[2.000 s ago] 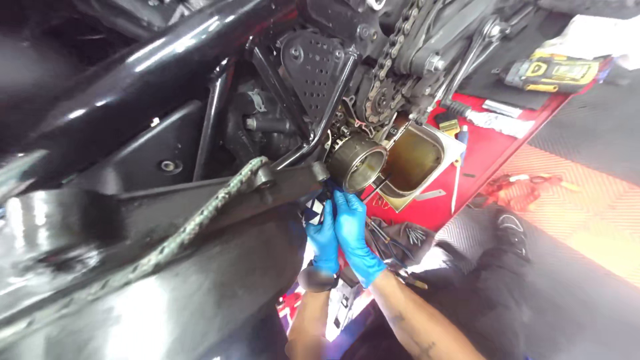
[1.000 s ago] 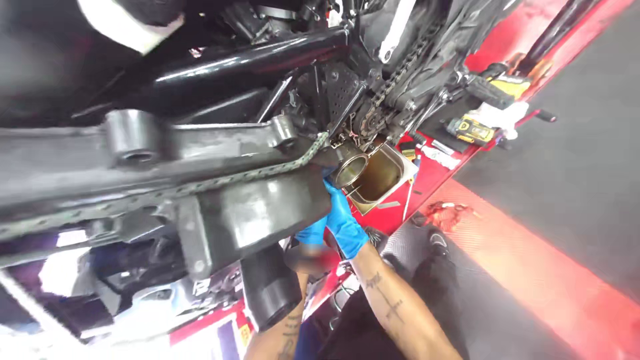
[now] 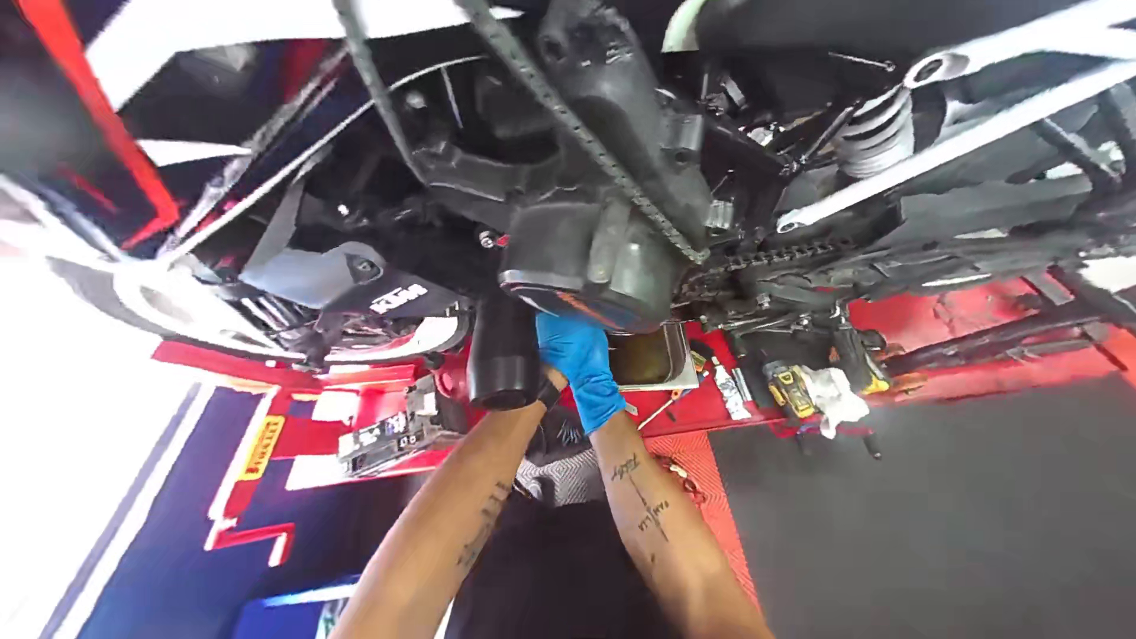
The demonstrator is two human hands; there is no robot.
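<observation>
My right hand (image 3: 581, 364), in a blue glove, reaches up under the dark engine casing (image 3: 590, 257) of a motorcycle, its fingertips hidden by the casing. Behind a black cylindrical part (image 3: 504, 351) my left hand is hidden; only the forearm and wrist show beside it. What either hand holds cannot be seen. Just right of the right glove lies a metal drain pan (image 3: 652, 359) with dark liquid in it, partly covered by the casing. The drive chain (image 3: 785, 255) runs off to the right above the pan.
On the red lift table (image 3: 701, 410) right of the pan are a white tube (image 3: 730, 389), a yellow and black power tool (image 3: 788, 388) and a white cloth (image 3: 834, 399). Left of my arms stands a metal-and-black device (image 3: 390, 435). A shock absorber spring (image 3: 874, 133) is at the upper right.
The view has swung widely to show more of the motorcycle's underside. The left glove, partly visible one and two seconds ago, is now hidden behind the black cylinder.
</observation>
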